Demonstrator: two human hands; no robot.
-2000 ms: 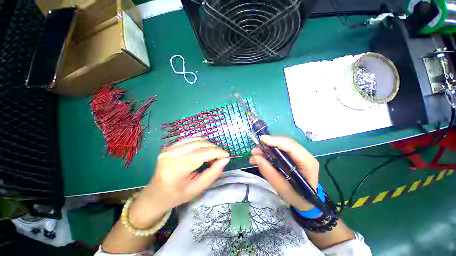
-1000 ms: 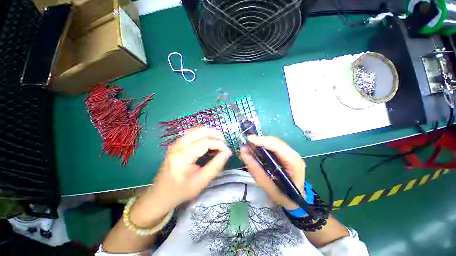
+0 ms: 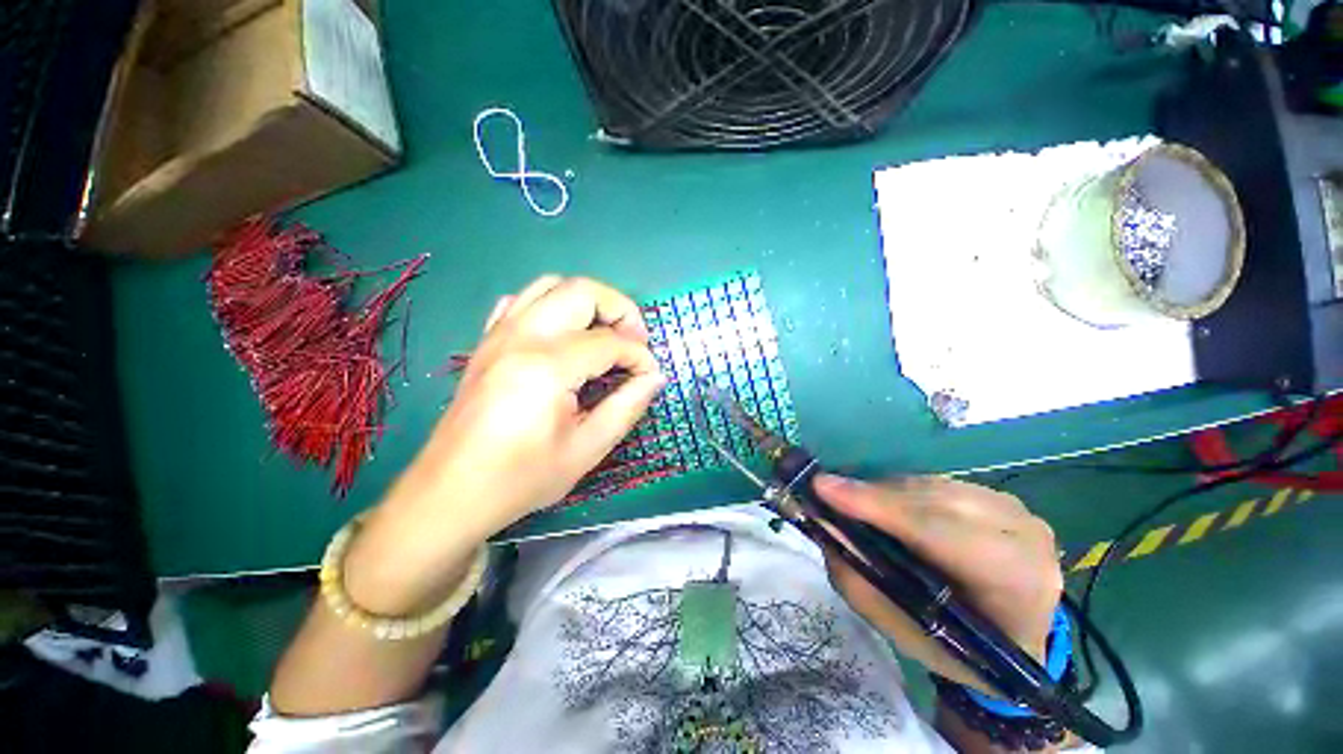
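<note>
The circuit board panel (image 3: 737,346) lies on the green mat, with red lead wires (image 3: 626,469) sticking out to its left, partly under my left hand. My left hand (image 3: 552,390) is over the panel's left part, thumb and finger pinched on a red lead wire that is mostly hidden by the fingers. My right hand (image 3: 950,567) holds the soldering iron (image 3: 884,575) like a pen. Its metal tip and a thin second prong point at the panel, just right of my left fingertips. Contact cannot be told. A tangled pile of red wires (image 3: 309,346) lies left.
A cardboard box (image 3: 243,133) stands upper left, a white cord loop (image 3: 519,165) right of it. The fume fan (image 3: 766,67) is behind the panel. At right, a tip-cleaning pot (image 3: 1097,251) stands on a white pad (image 3: 957,295). The iron's cable (image 3: 1127,678) loops below right.
My left hand has moved up over the panel's left part. The soldering iron and my right hand have shifted right and down, uncovering more of the panel. The camera view has also shifted.
</note>
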